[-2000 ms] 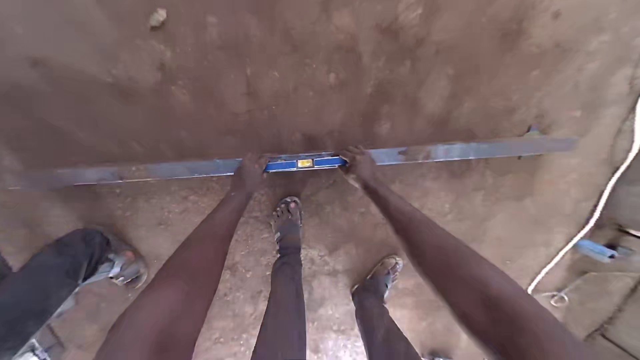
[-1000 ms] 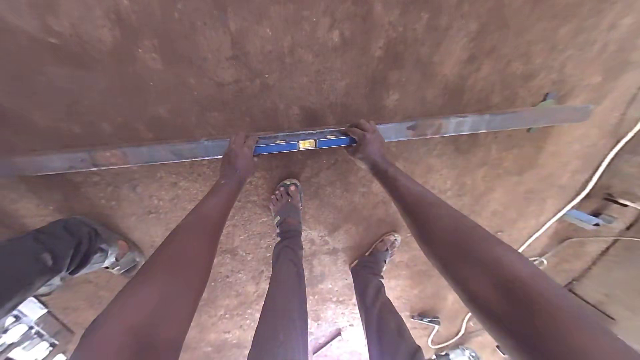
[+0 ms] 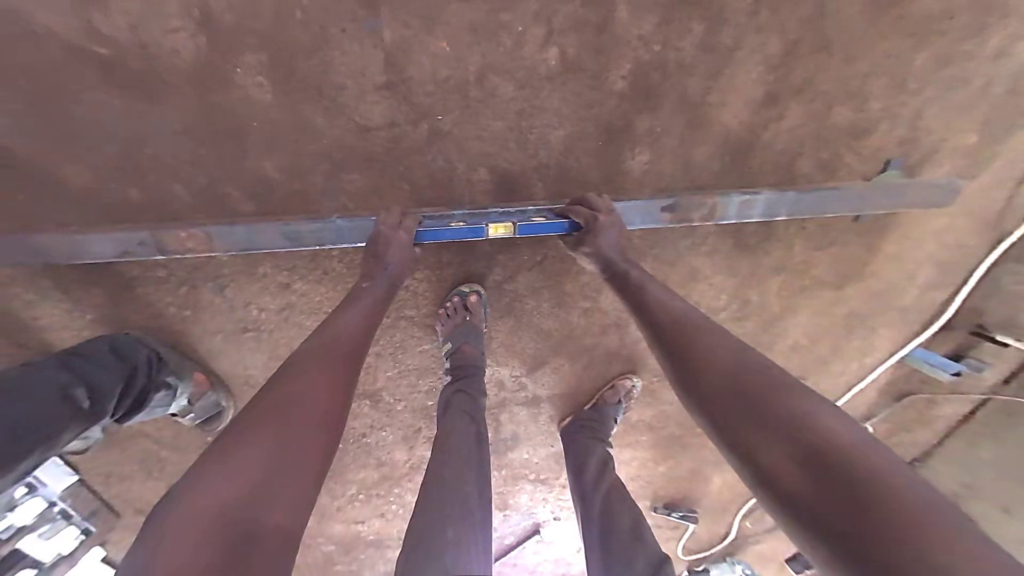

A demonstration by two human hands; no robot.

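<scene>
A blue spirit level (image 3: 456, 234) with a yellowish vial in its middle lies along a long flat metal bar (image 3: 296, 235), which crosses nearly the whole view. My left hand (image 3: 392, 244) grips the left end of the level together with the bar. Around the level's right end my right hand (image 3: 594, 226) is closed, its fingers over the bar's top edge. Near the bar's right end a small dark and greenish object (image 3: 891, 169) shows behind it. The fingertips of both hands are partly hidden.
A person's sandalled foot (image 3: 200, 400) stands at left, beside metal pieces (image 3: 52, 520). My own feet are below the bar. A white cable (image 3: 944, 320) runs down the right, past a blue metal piece (image 3: 933, 364). A clamp-like object (image 3: 674, 513) lies at the bottom.
The view has shifted somewhat. Both hands stay at the ends of the level, and nothing else has plainly changed.
</scene>
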